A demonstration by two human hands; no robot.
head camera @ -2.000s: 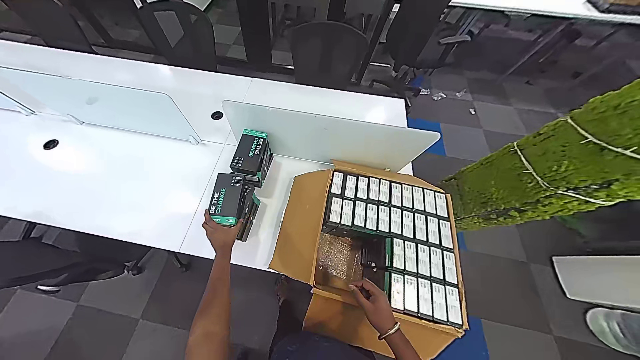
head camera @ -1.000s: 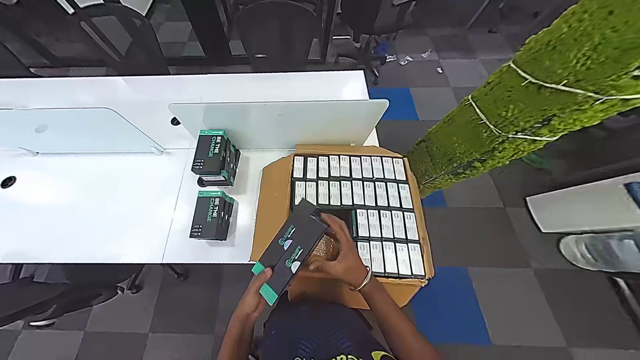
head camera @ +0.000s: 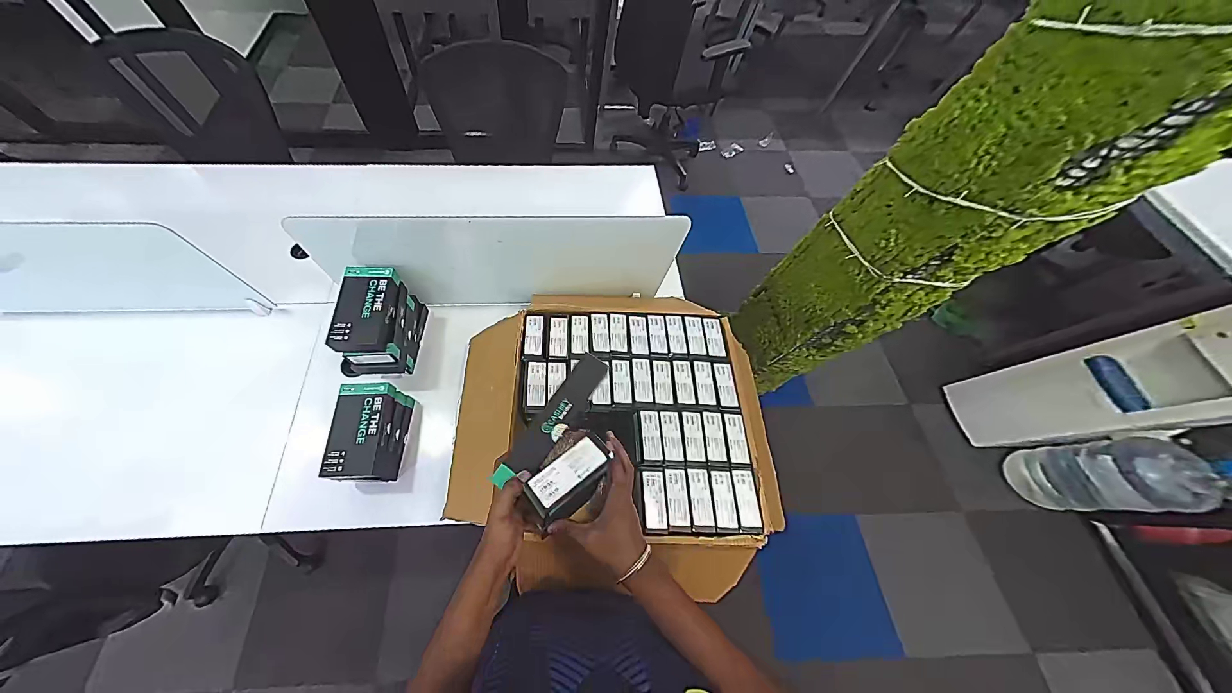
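Note:
My left hand [head camera: 510, 510] and my right hand [head camera: 606, 520] both grip small black boxes over the near left part of an open cardboard carton [head camera: 481, 414]. One held black box [head camera: 568, 474] turns a white label up. Behind it a long black box with a green end [head camera: 558, 409] is tilted; how many boxes are held in all is hard to tell. Rows of black boxes with white labels [head camera: 674, 382] stand in the carton. To its left on the desk are two groups of black and green boxes, one farther back [head camera: 366, 308] and one nearer [head camera: 361, 433].
A frosted divider [head camera: 481, 255] stands on the white desk [head camera: 144, 414] behind the carton. To the right leans a moss-covered pole [head camera: 895, 231] with string around it. A large clear plastic bottle [head camera: 1107, 474] lies at the far right. Office chairs [head camera: 496, 96] stand beyond the desk.
My left hand has left the boxes on the desk and come to the carton. Both hands now hold boxes, turned so that a white label shows, which did not show one second ago.

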